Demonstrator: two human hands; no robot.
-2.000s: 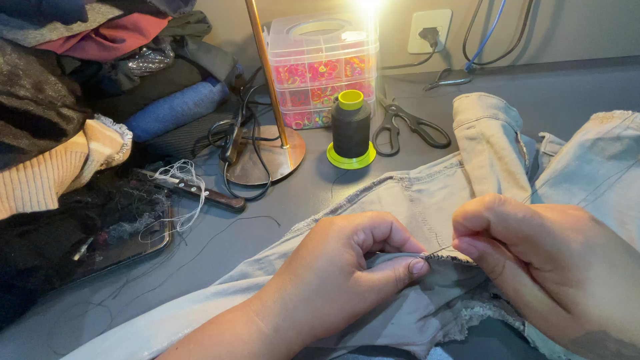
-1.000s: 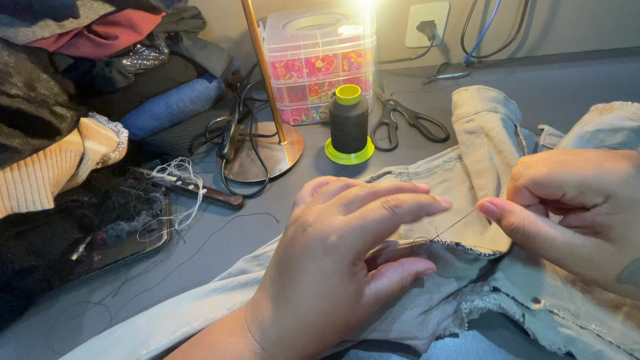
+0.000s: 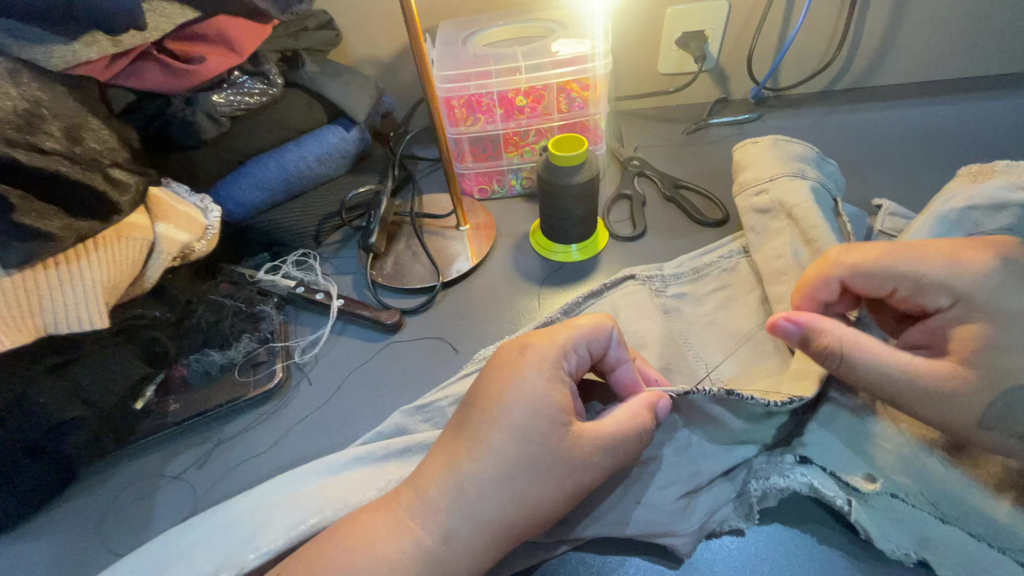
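Observation:
A light beige denim garment (image 3: 704, 320) lies across the table, its edge whipped with dark stitches (image 3: 752, 395). My left hand (image 3: 560, 408) pinches that edge between thumb and forefinger, at the left end of the stitches. Up and to the right, my right hand (image 3: 896, 328) has its thumb and forefinger closed on a dark thread (image 3: 732, 352) that runs taut down to the edge. Whether a needle is between those fingers cannot be told. A frayed, torn edge (image 3: 800, 472) of the cloth hangs below the stitched part.
Behind the garment stand a dark thread cone (image 3: 568, 196), black-handled scissors (image 3: 668, 188), a clear box of coloured bands (image 3: 520, 104) and a copper lamp base (image 3: 436, 240). A wooden-handled knife (image 3: 344, 306) lies beside a dark tray (image 3: 272, 376). Clothes (image 3: 160, 144) are heaped at left.
The left hand, spread over the cloth one second ago, now pinches the edge. The right hand, close to the left two seconds ago, has moved away to the right with the thread.

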